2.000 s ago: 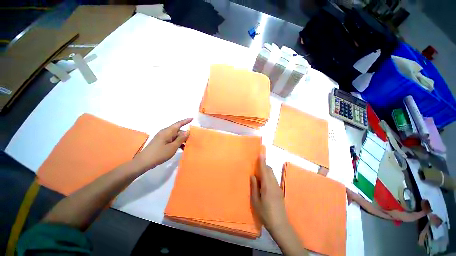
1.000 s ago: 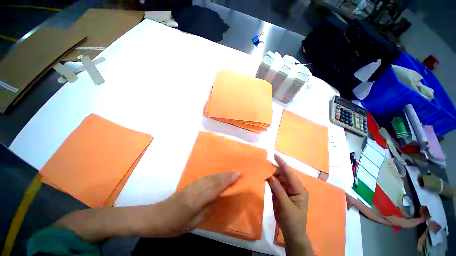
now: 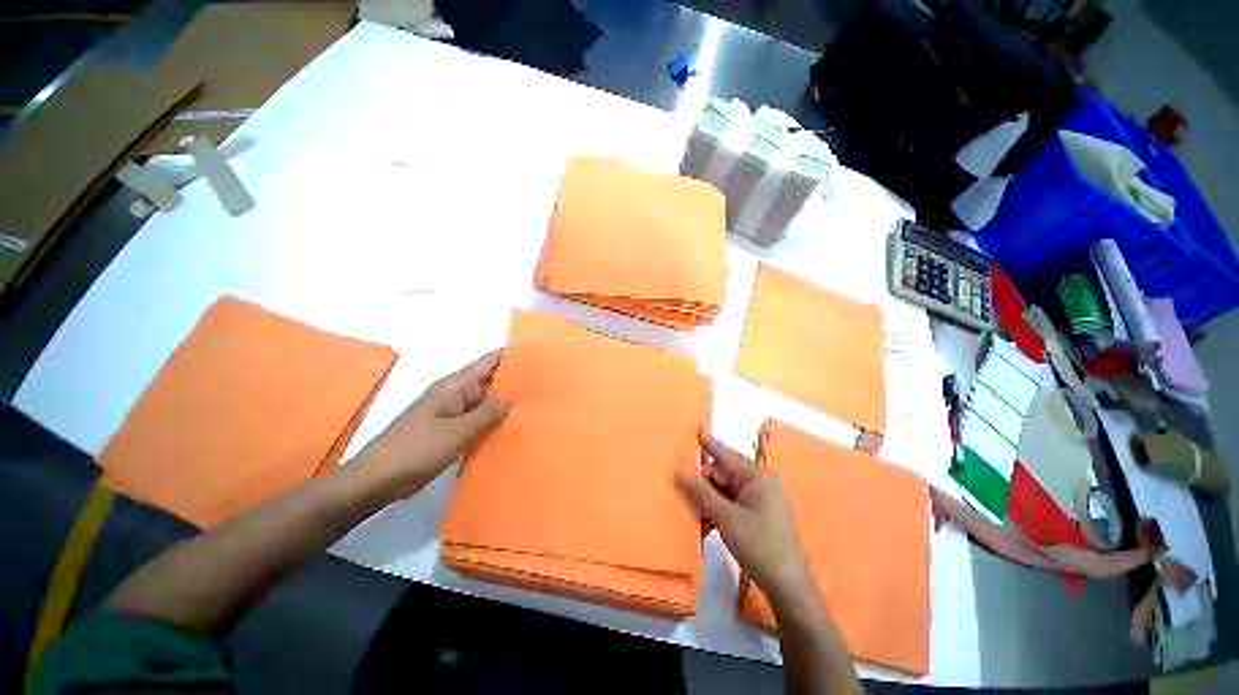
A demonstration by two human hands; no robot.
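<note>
The main stack of orange panels (image 3: 584, 462) lies directly in front of me, its top sheet slightly offset from those below. My left hand (image 3: 449, 428) is at its left edge, thumb on top and fingers at the side. My right hand (image 3: 741, 496) is at its right edge, thumb and fingertips at the sheet edges. The far stack (image 3: 636, 234) lies beyond it. The right-hand stack (image 3: 856, 557) lies beside my right hand. The left-hand pile (image 3: 245, 407) lies apart at left. A single smaller orange piece (image 3: 813, 346) lies flat near the far stack.
Banded pale bundles (image 3: 757, 170) stand behind the stacks. A calculator (image 3: 940, 276), a swatch card (image 3: 995, 414) and a curling pinkish strip (image 3: 1046, 550) lie at right. A blue crate (image 3: 1128, 224) is at far right. Brown cardboard sheets (image 3: 88, 156) and pale strips (image 3: 218, 177) are at far left.
My left hand has moved from over the stack back to its left edge. My right hand has let the lifted sheet corner down and is at the right edge. The top sheet lies flat.
</note>
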